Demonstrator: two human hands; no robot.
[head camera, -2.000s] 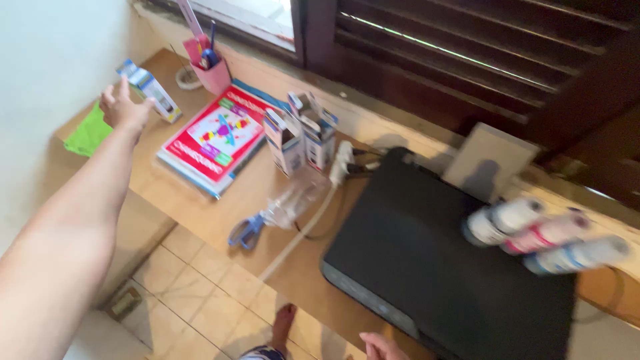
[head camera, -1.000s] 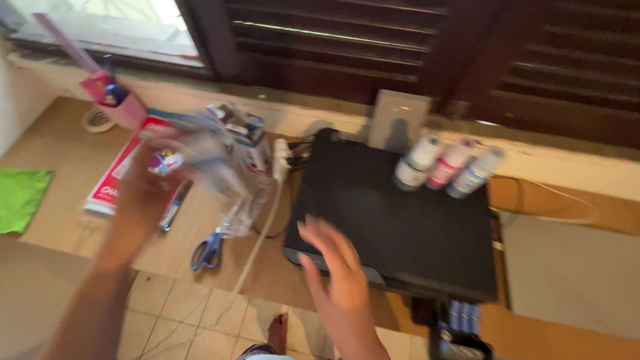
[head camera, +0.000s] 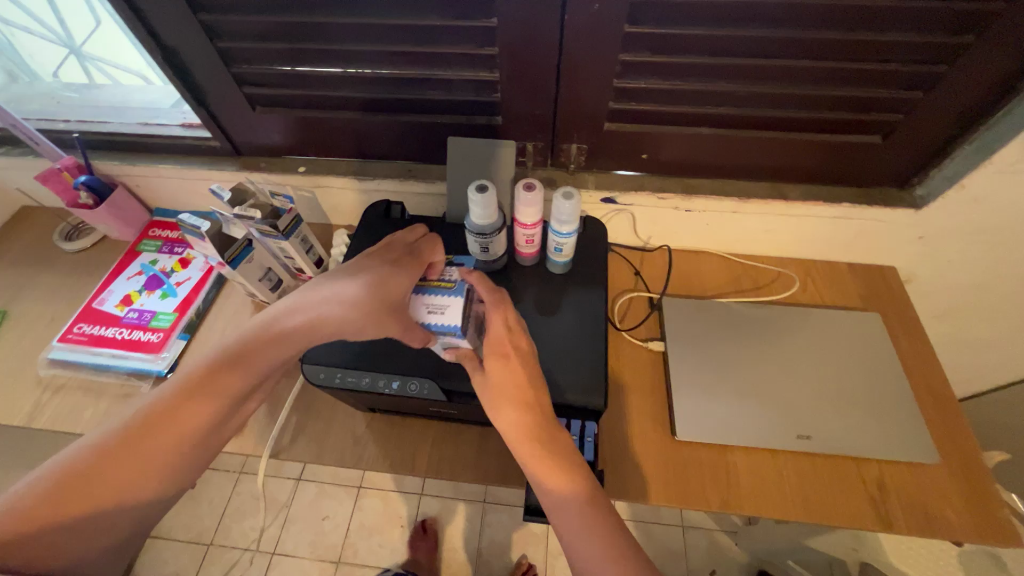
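Both my hands hold a small blue-and-white cardboard ink box (head camera: 442, 308) above the lid of a black printer (head camera: 552, 336). My left hand (head camera: 392, 280) grips its left side and top, and my right hand (head camera: 508, 344) holds its right side and lower edge. Just behind the box, three ink bottles stand upright on the lid: a black one (head camera: 486, 232), a magenta one (head camera: 528, 224) and a cyan one (head camera: 563, 232). Their white caps are on. The box's lower right part is partly hidden by my fingers.
Opened ink boxes (head camera: 280, 232) stand left of the printer, beside a red paper pack (head camera: 144, 292), a pink pen cup (head camera: 112, 210) and a tape roll (head camera: 78, 234). A closed silver laptop (head camera: 792, 380) lies at right, near cables (head camera: 704, 298). The printer's ink tank cover (head camera: 540, 500) hangs out in front.
My left hand has come from the far left of the desk to above the printer with the box. My right hand now holds the box too. The view has swung right.
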